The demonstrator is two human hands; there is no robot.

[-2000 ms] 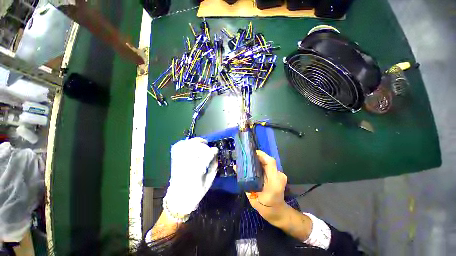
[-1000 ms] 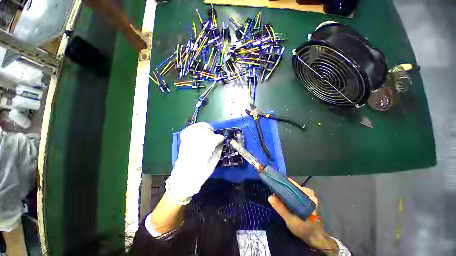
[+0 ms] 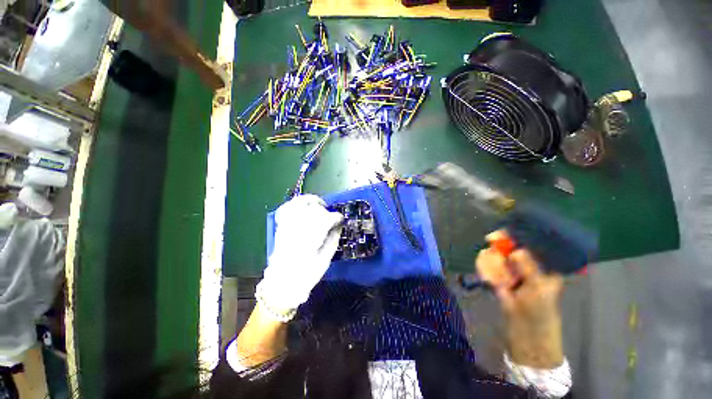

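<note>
The black squarish housing [image 3: 359, 230] lies open side up on the blue cloth [image 3: 390, 263], with shiny metal parts inside. My left hand [image 3: 300, 241], in a white glove, is on the housing's left side; its fingertips are at the housing's edge. My bare right hand [image 3: 519, 273] is blurred, to the right of the cloth, and holds the soldering iron [image 3: 546, 238] by its dark blue-grey handle. The iron's silvery barrel points up and left, above the green bench. The pliers [image 3: 402, 214] lie with open handles at the cloth's upper right.
A loose pile of wired components [image 3: 336, 90] lies beyond the cloth. A black fan [image 3: 500, 113], a round metal container [image 3: 582, 147] and a cardboard sheet [image 3: 375, 9] are on the bench. The conveyor [image 3: 144, 234] at left carries a black housing [image 3: 134, 72]. A person's sleeve [image 3: 30, 273] is at far left.
My right hand has moved the soldering iron from above the housing out to the right, and its barrel is off the housing. The pliers show fully. My left hand stays at the housing.
</note>
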